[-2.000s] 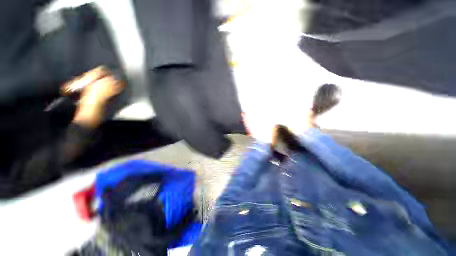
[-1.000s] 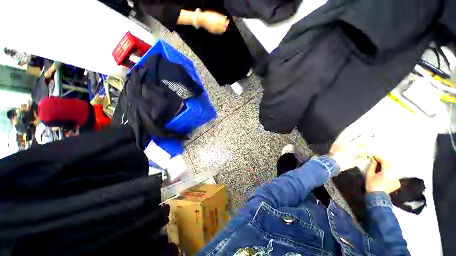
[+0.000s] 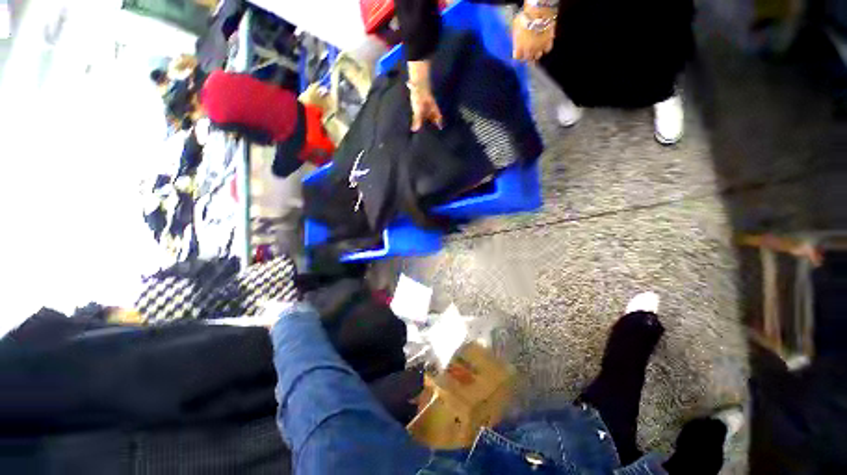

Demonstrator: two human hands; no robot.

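My left hand (image 3: 280,311) is small and blurred at the end of my denim sleeve, at the dark garments on the left. Its fingers are not clear, and I cannot tell if it holds anything. A heap of black garments (image 3: 186,371) fills the lower left below it. A black-and-white checked cloth (image 3: 176,295) lies just beyond the hand. My right hand is out of the picture.
A blue crate (image 3: 418,243) holds dark garments; another person's hand (image 3: 425,104) reaches onto them. That person stands at the top. A brown cardboard box (image 3: 469,394) and white papers (image 3: 411,299) are near my body. Speckled floor (image 3: 576,250) lies beyond.
The view has turned left, away from the white table where both hands were together. My left arm now stretches to the dark garments; my right hand has left view. The other person's hand is now at the crate.
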